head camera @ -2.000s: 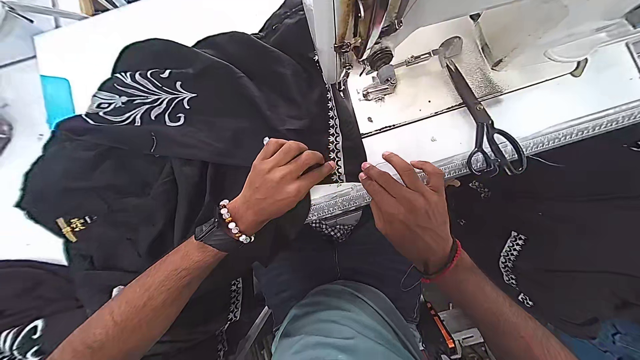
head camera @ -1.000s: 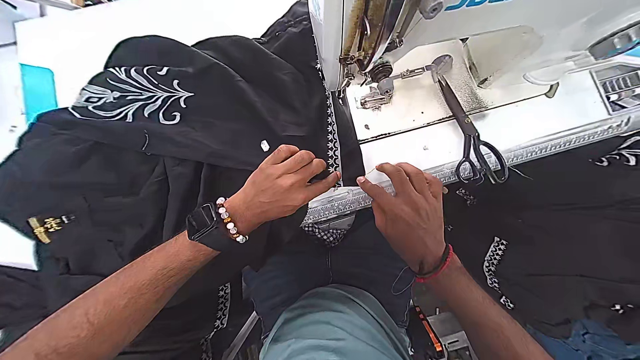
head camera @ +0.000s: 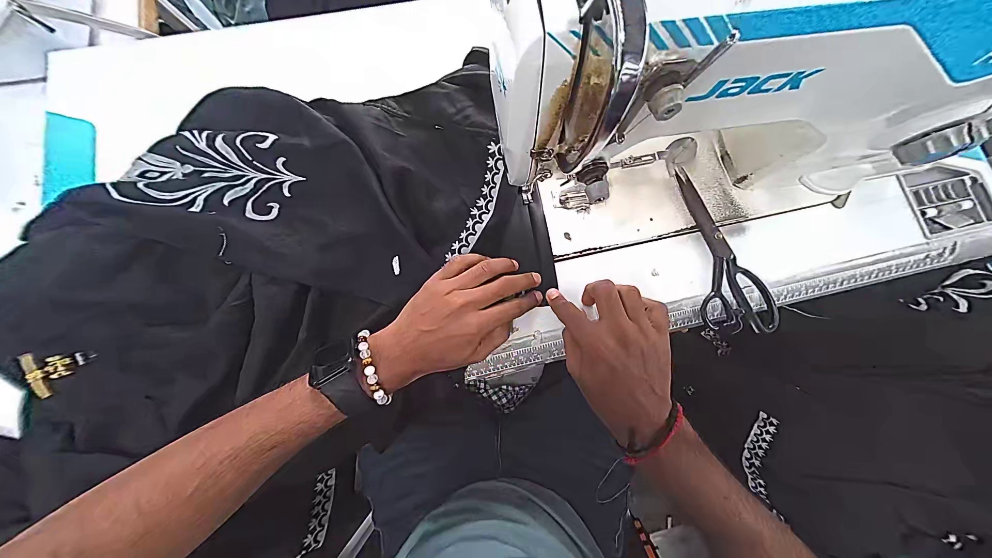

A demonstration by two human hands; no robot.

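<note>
Black cloth with white embroidery (head camera: 333, 225) lies under the needle area of a white and blue Jack sewing machine (head camera: 775, 93). My left hand (head camera: 457, 318) rests on the cloth beside its white trim (head camera: 482, 203), fingers pointing right. My right hand (head camera: 620, 349) touches the cloth's right edge with a fingertip, close to the left fingertips; its other fingers are curled, and whether they pinch the cloth cannot be told. The presser foot (head camera: 528, 194) stands above both hands, on the cloth's narrow strip.
Black-handled scissors (head camera: 722, 256) lie on the machine bed to the right. A measuring tape strip (head camera: 845, 291) runs along the table's front edge. More black embroidered cloth (head camera: 876, 403) hangs at the right. A small parts tray (head camera: 947, 200) sits at the far right.
The white trim, straight beside the left fingers a second ago, now curves off to the left, and plain black cloth shows at the fingertips. The view has shifted to show more of the machine.
</note>
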